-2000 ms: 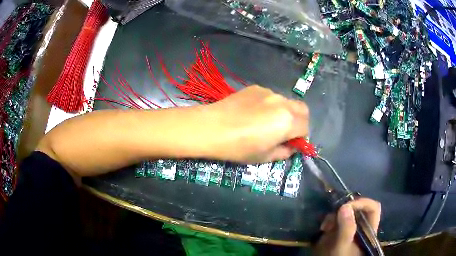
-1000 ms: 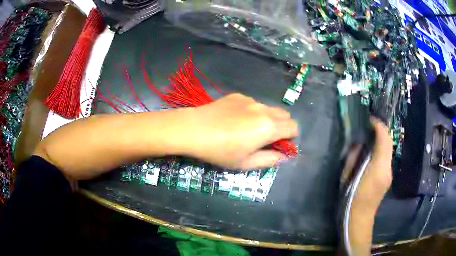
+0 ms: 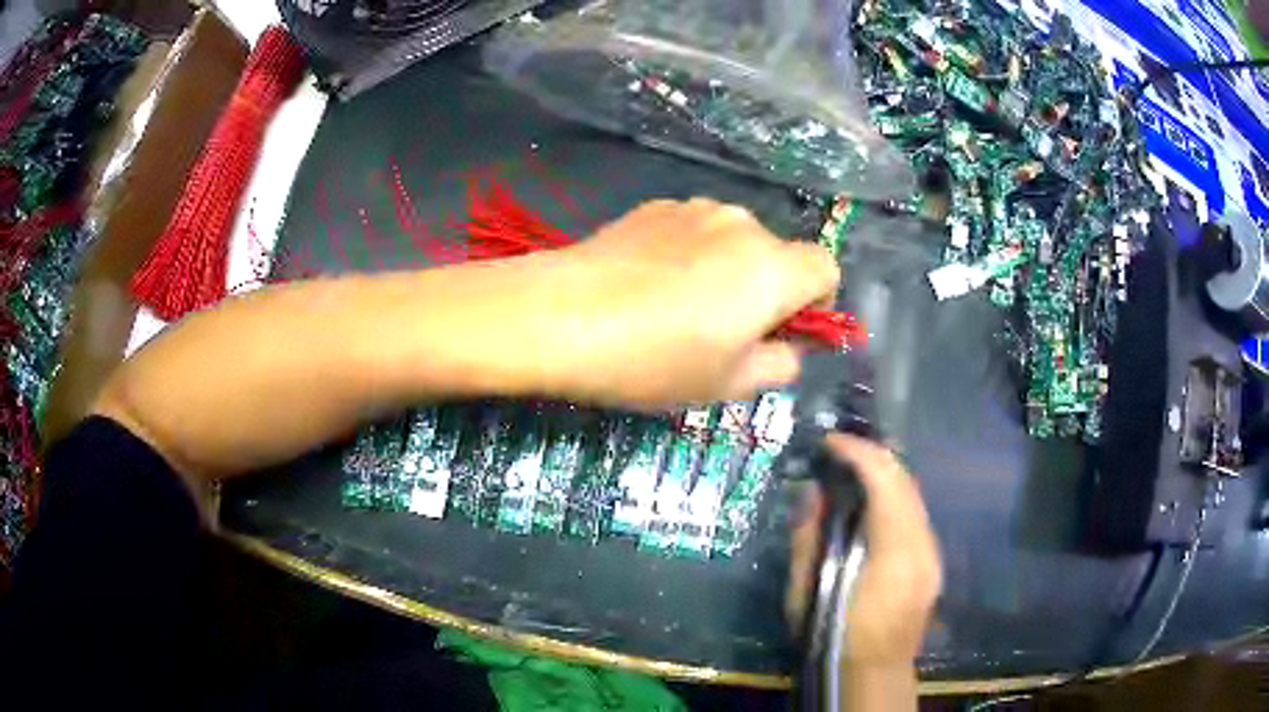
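My left hand [image 3: 696,306] is closed around a bundle of red lead wires [image 3: 824,328]; tips show at its right side and the fanned other ends behind the wrist. My right hand [image 3: 874,556] holds the dark soldering iron [image 3: 835,536], its cord running down to the bottom edge. The iron's tip is blurred. A row of green circuit boards [image 3: 522,480] lies at the mat's near side, below my left forearm, partly covered by it. One separate board [image 3: 838,220] shows just behind my left hand, mostly hidden.
A loose board pile [image 3: 1065,334] lies at the right, beside a black box [image 3: 1169,403] with a metal fitting. A clear plastic bag [image 3: 738,98] is at the top. A spare red wire bundle [image 3: 216,209], a brown cardboard box [image 3: 132,251] and a black fan [image 3: 397,31] are at the left.
My right hand went right towards the board pile, then came back left with the iron to the row's right end. My left hand moved slightly away from the row, still holding the wires.
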